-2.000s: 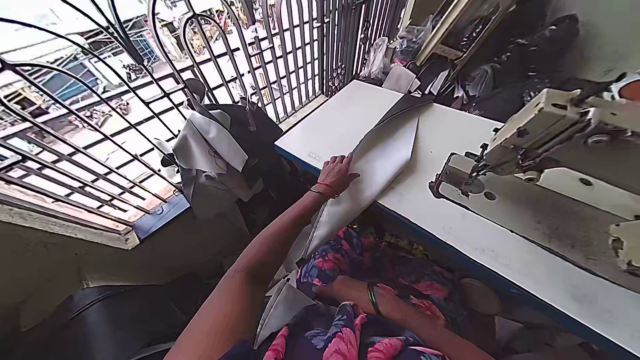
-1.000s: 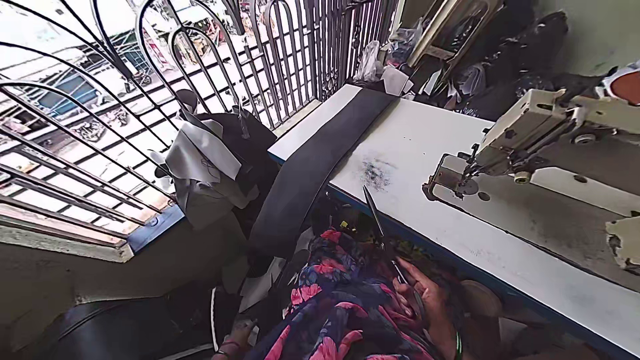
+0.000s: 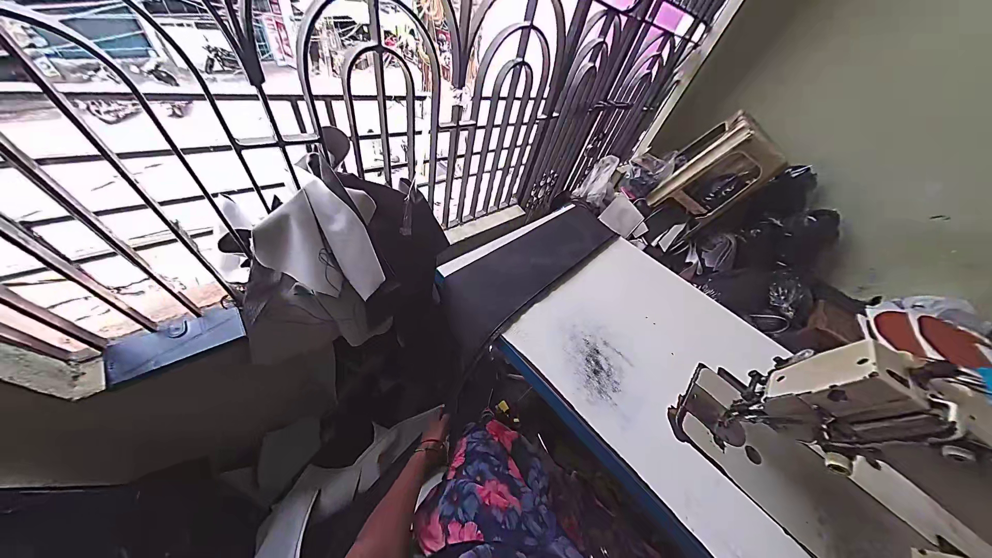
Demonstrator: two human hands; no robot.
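My left hand (image 3: 435, 428) is low, left of the floral cloth on my lap (image 3: 496, 488), beside pale sheet pieces (image 3: 372, 465). Its fingers are partly hidden, so its grip is unclear. Above it, a long dark strip of sheet material (image 3: 527, 271) lies across the far left end of the white sewing table (image 3: 659, 310) and hangs over the near edge. On the table's right stands a sewing machine (image 3: 845, 387). My right hand is out of view.
Pale and dark scraps (image 3: 318, 240) are heaped by the metal window grille (image 3: 380, 101). Dark plastic bags (image 3: 783, 232) and a beige frame-like object (image 3: 721, 170) lie beyond the table. The blue table edge (image 3: 573, 418) runs close to my lap.
Two seconds ago my left hand pressed the strip, pale side showing, on the table; now its dark side shows. My right hand and the scissors it held one second ago have left view.
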